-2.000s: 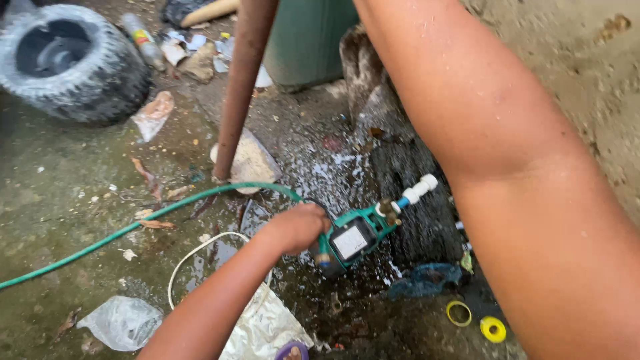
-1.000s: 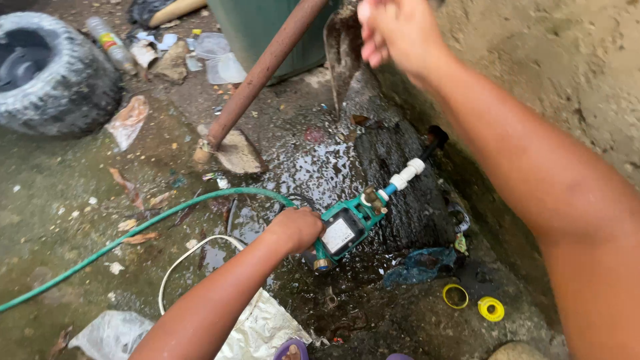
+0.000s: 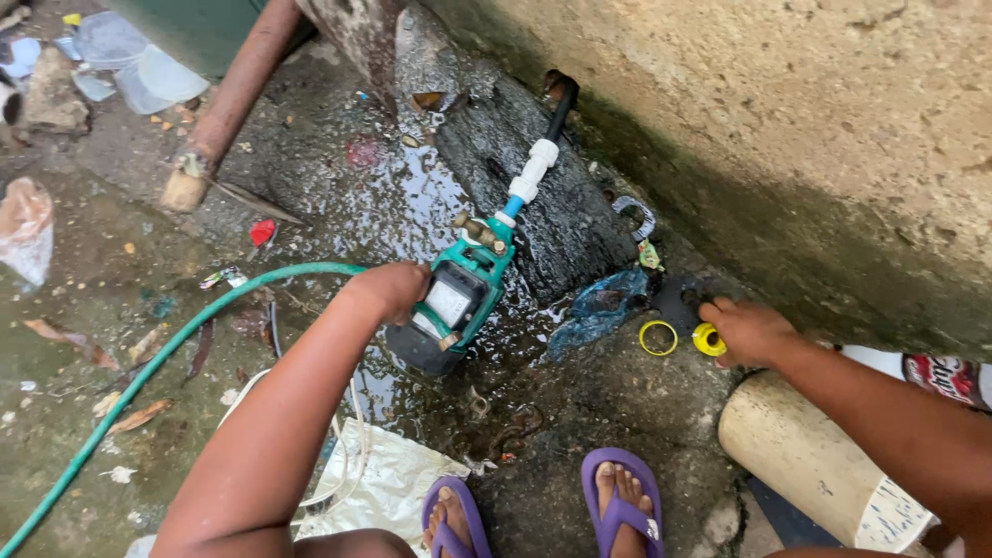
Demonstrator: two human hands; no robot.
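A small green and black electric water pump (image 3: pixel 453 298) lies on wet ground. My left hand (image 3: pixel 391 291) rests at its upper left side, by the end of a green hose (image 3: pixel 194 322); the fingers are partly hidden, so their grip is unclear. White and blue pipe fittings (image 3: pixel 533 172) join the pump to a black pipe (image 3: pixel 563 112) that enters a hole at the wall's foot. On the right, my right hand (image 3: pixel 744 332) has its fingers on a yellow tape spool (image 3: pixel 707 339). A yellow ring (image 3: pixel 658 339) lies just left of that spool.
A rough wall (image 3: pixel 775 139) rises at the right. A rusty pipe (image 3: pixel 244 85) slants at upper left beside plastic containers (image 3: pixel 159 77). Blue plastic (image 3: pixel 601 310) lies near the pump. A pale cylinder (image 3: pixel 806 449) is at lower right, and a foil sheet (image 3: pixel 387 480) near my sandalled feet.
My right hand has come down from beside the wall, where it was raised with nothing seen in it, to the yellow spool on the ground. My left hand has stayed at the pump. The view has shifted.
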